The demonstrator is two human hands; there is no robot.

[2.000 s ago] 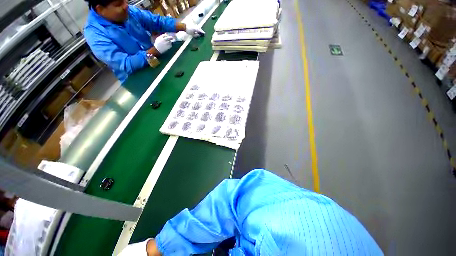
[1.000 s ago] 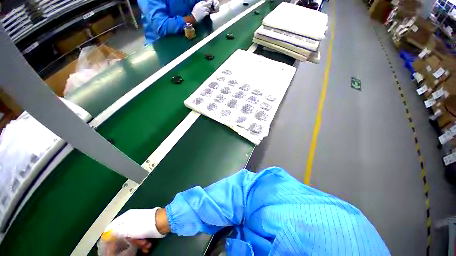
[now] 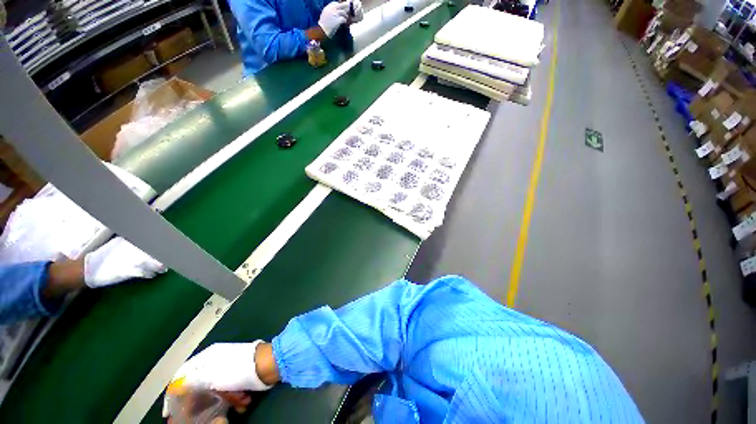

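My right hand (image 3: 220,368), in a white knit glove with a yellow-orange spot at the fingers, is low at the left, over the near green surface. It grips a clear pouch (image 3: 192,404) that the bottom edge cuts off. Bare fingertips (image 3: 236,399) show just below the glove; they look like my left hand, mostly hidden and cut off, and their grip is unclear. I cannot tell whether the pouch holds a part.
A white tray (image 3: 448,124) with dark units lies across the belt rail (image 3: 290,217). Stacked trays (image 3: 489,37) stand beyond it. Black units (image 3: 286,141) sit on the green belt. A grey post (image 3: 124,199) slants across. A blue-sleeved person's gloved hand (image 3: 124,262) reaches over the belt.
The view has swung right, bringing my gloved hand and the pouch further into view. Another person's gloved hand has come in at the left. Belt units have shifted slightly towards the lower left.
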